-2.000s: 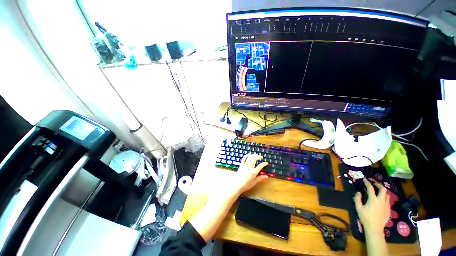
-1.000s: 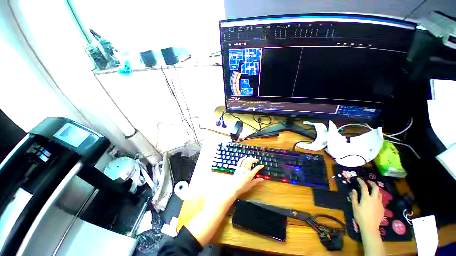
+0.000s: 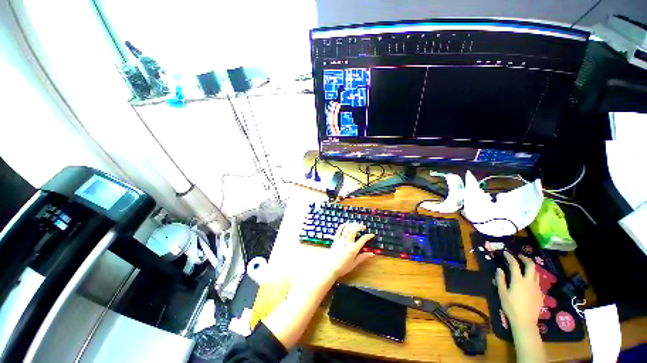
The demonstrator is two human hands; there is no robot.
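My left hand (image 3: 347, 249) rests on the left part of the backlit keyboard (image 3: 418, 237), fingers slightly spread over the keys. My right hand (image 3: 520, 287) lies palm down on the black mouse pad (image 3: 560, 305) with pink-red round motifs; its fingers curve over a dark mouse, mostly hidden under them. The monitor (image 3: 468, 103) stands behind the keyboard and shows blue pattern pieces (image 3: 346, 99) at screen left, with a curved red and white strip among them, and thin lines across a black field.
A smartphone (image 3: 367, 312) and shears (image 3: 454, 319) lie below the keyboard. A dark square pad (image 3: 468, 281) lies left of the mouse pad. A white moulded item (image 3: 502, 205) and green packet (image 3: 553, 225) lie below the monitor. A large machine (image 3: 78, 234) stands at the left.
The camera view has shifted slightly, so the scene sits a little further left and lower than in the oldest frame. Both hands stay at the keyboard and mouse.
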